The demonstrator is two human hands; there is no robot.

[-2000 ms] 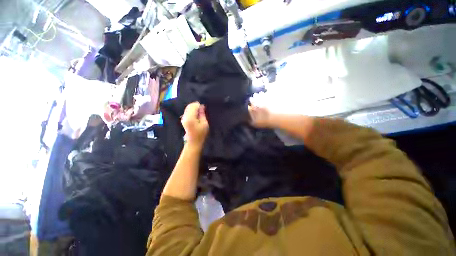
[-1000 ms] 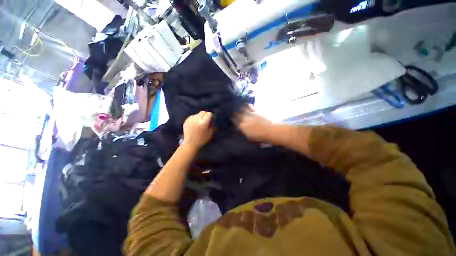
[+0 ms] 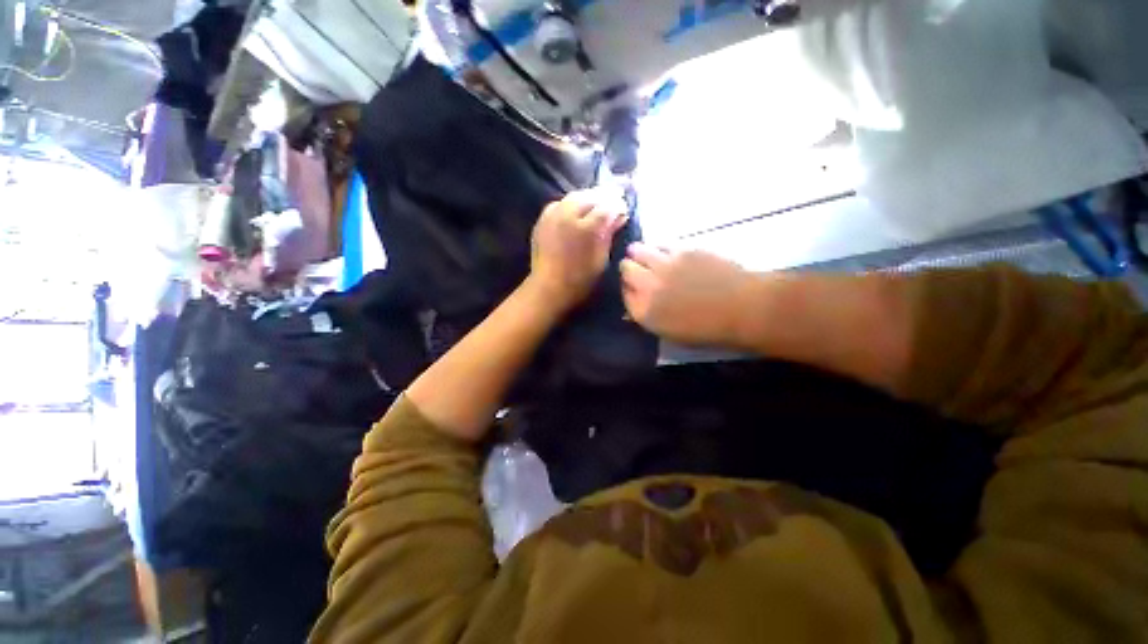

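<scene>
The black garment piece [image 3: 453, 208] runs from behind the sewing machine's needle end down towards my lap. My left hand [image 3: 577, 247] pinches its edge close to the presser foot and needle [image 3: 617, 138]. My right hand [image 3: 686, 292] holds the same edge just right of and below my left hand, fingers closed. The fingertips of both hands are close together but apart. The lockstitch sewing machine [image 3: 630, 38] has a white head with a blue stripe and a bright lamp by the needle. The stitching point is partly hidden by glare and fingers.
A white sheet [image 3: 969, 151] lies under the machine arm at right. Blue handles [image 3: 1093, 237] show at the right edge. A garment pile [image 3: 277, 415] is heaped at left, with pink and pale scraps [image 3: 271, 227] above it. A pale plastic-like piece [image 3: 516, 493] is near my lap.
My view has moved closer to the needle. My left hand has moved up and right to the needle area, beside my right hand. The black scissors handles have left the view.
</scene>
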